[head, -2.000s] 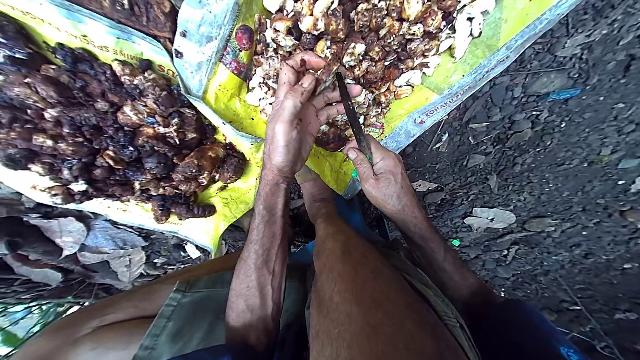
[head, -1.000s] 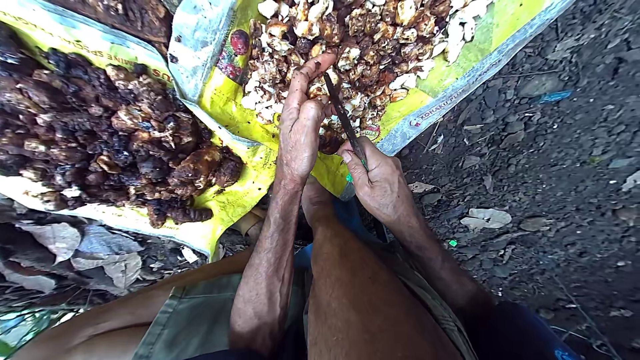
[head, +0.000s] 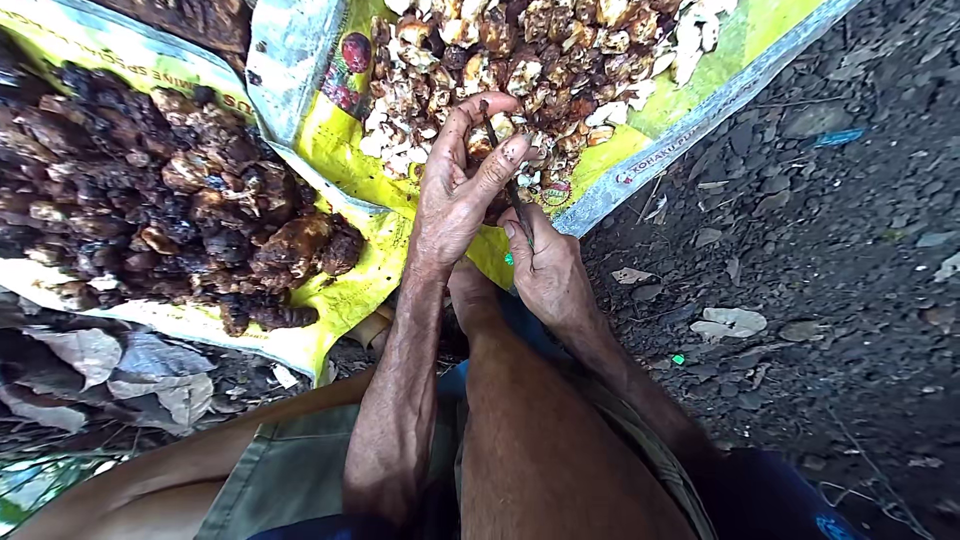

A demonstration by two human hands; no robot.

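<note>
My right hand point(head: 547, 259) grips the lower end of a thin dark knife point(head: 512, 187), whose blade slants up to the left towards the fingers of my other hand. My left hand point(head: 461, 180) is palm up, its thumb and fingers curved around the blade's upper part; a small dark bit is at a fingertip, and whether it holds a piece I cannot tell. Beyond both hands lies a heap of pale and brown cut pieces point(head: 555, 45) on a yellow printed plastic sack point(head: 330, 142). A pile of dark, dirt-covered lumps point(head: 165, 195) rests on sacking at the left.
Another dark mass point(head: 184, 22) lies at the upper left. Dry leaves point(head: 82, 356) litter the soil at lower left. Dark earth point(head: 825, 247) with a pale leaf point(head: 729, 322) and a blue scrap point(head: 838, 138) spreads on the right. My bare foot point(head: 474, 296) is just below my hands.
My left hand was more open and spread two seconds ago; its fingers are now curled, with the thumb across by the blade. The knife stays in my right hand.
</note>
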